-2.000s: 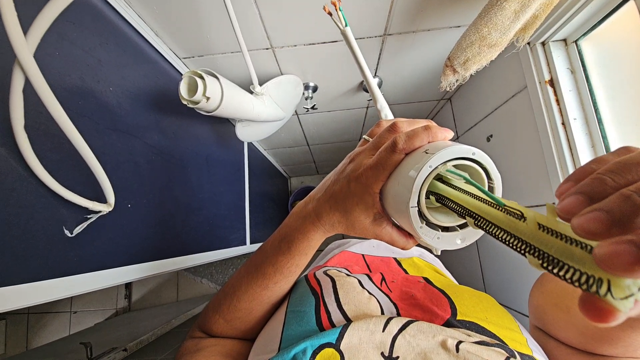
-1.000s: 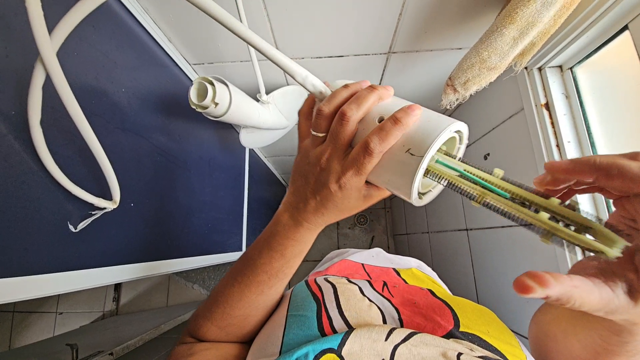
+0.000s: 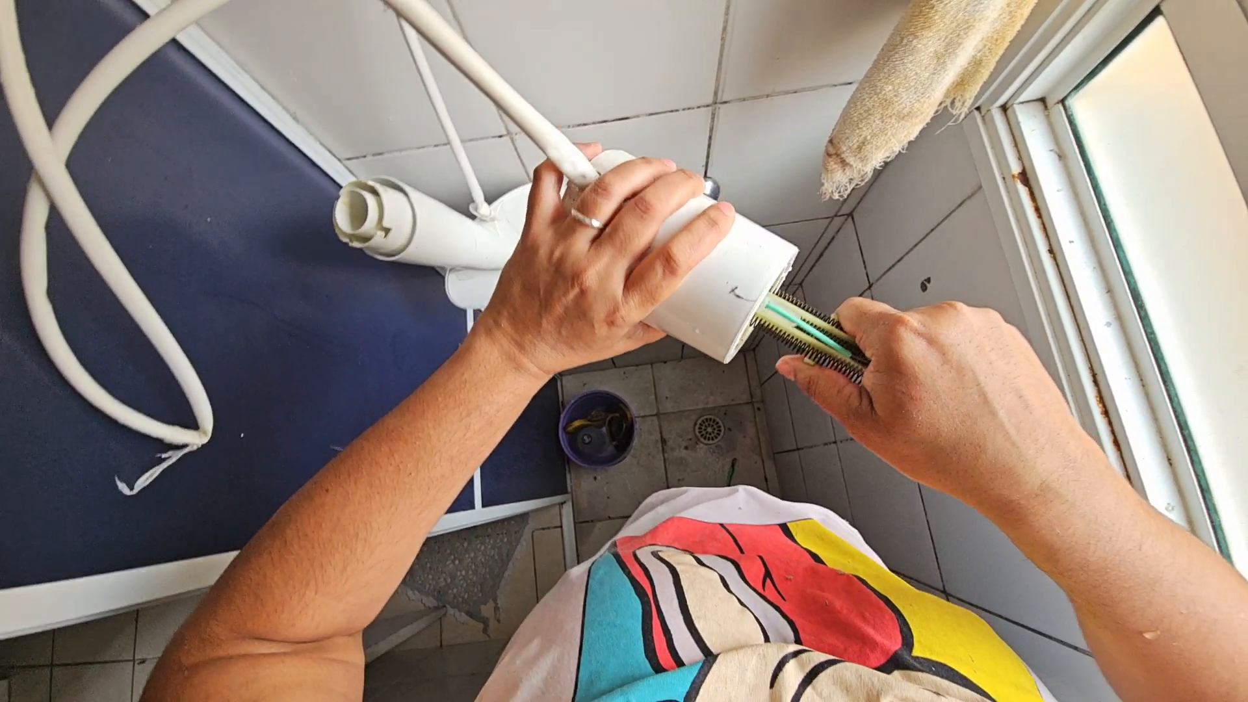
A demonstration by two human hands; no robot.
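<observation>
My left hand (image 3: 609,253) wraps around the white plastic cylindrical housing of an electric shower head (image 3: 726,283), whose open end points down to the right. Out of that end sticks a heating element core (image 3: 811,336) with dark coiled wires on a pale frame and a green wire along it. My right hand (image 3: 936,390) grips the core's outer end, which its fingers hide. A white tube (image 3: 497,88) meets the housing beside my left fingers. The inside of the housing is out of sight.
Behind my left hand are a white pipe fitting (image 3: 424,224) and a thin white hose (image 3: 444,117). A blue panel (image 3: 292,390) with a looped white hose (image 3: 117,253) fills the left. A loofah (image 3: 907,88) hangs near the window frame (image 3: 1072,244). A purple bucket (image 3: 597,429) stands below.
My right hand, spread with the fingers apart a second ago, is now closed around the core. Less of the core shows outside the housing. The housing's opening, earlier facing me, has turned away.
</observation>
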